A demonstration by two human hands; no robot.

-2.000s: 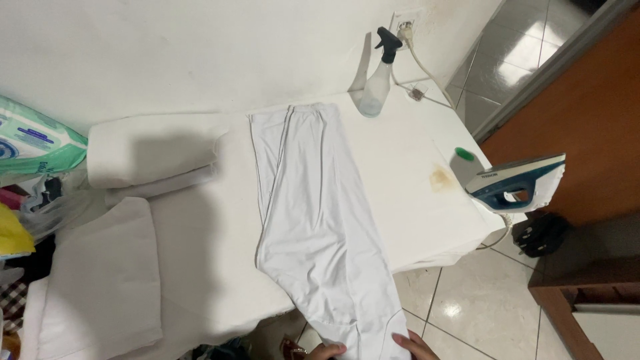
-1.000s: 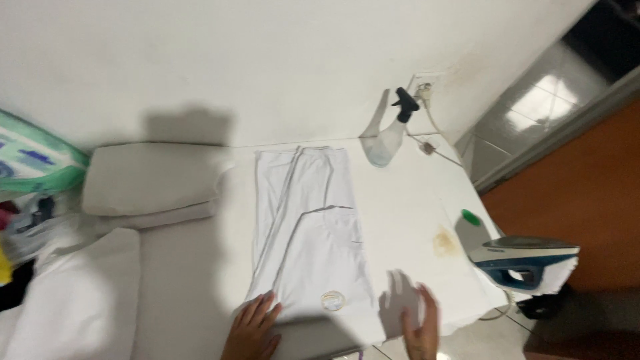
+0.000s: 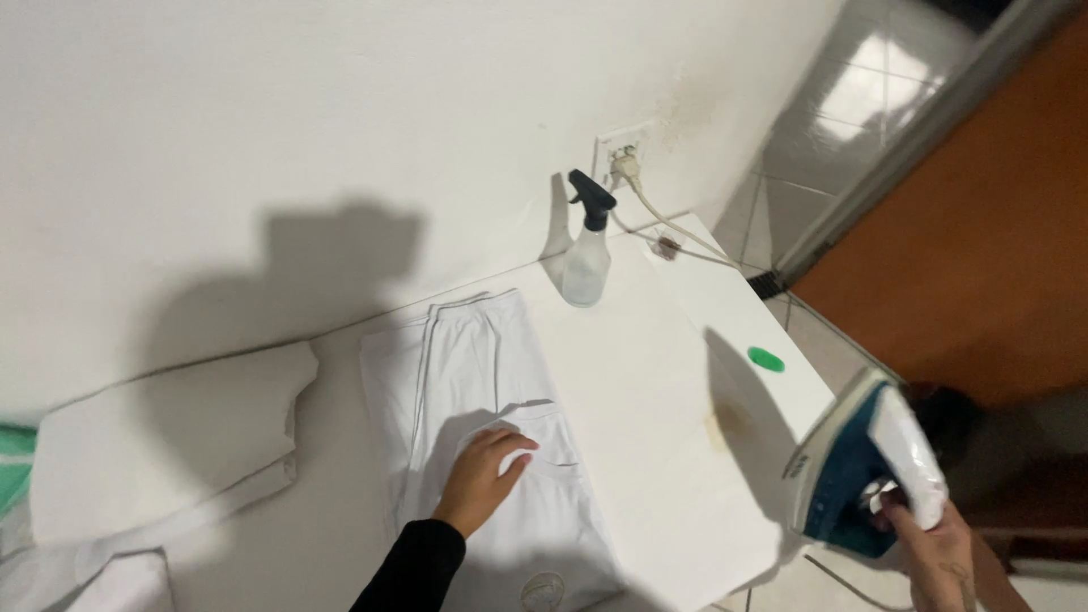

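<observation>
White trousers or a similar white garment (image 3: 518,501) lie folded on the white-covered table (image 3: 671,476), with a round emblem near the lower edge. Over the folded upper layer is my left hand (image 3: 489,476), its thumb and fingers apart and curved, gripping nothing; whether it touches the cloth is hard to tell. At the right, my right hand (image 3: 926,535) is closed around the handle of a blue and white clothes iron (image 3: 837,484). The iron is tilted at the table's right edge, its soleplate facing left. A spray bottle (image 3: 586,263) with a black trigger stands by the wall.
Folded white cloth (image 3: 170,450) lies at the left. A cream cord runs from the wall socket (image 3: 625,157) over the table's back right corner. A green oval object (image 3: 766,359) lies near the right edge, beside a brownish stain (image 3: 727,423). Beyond are floor tiles and a brown door (image 3: 960,229).
The garment's lower part, which hung over the front edge at first, is folded back onto the table. My right hand has moved right and taken hold of the iron, which is now tilted up.
</observation>
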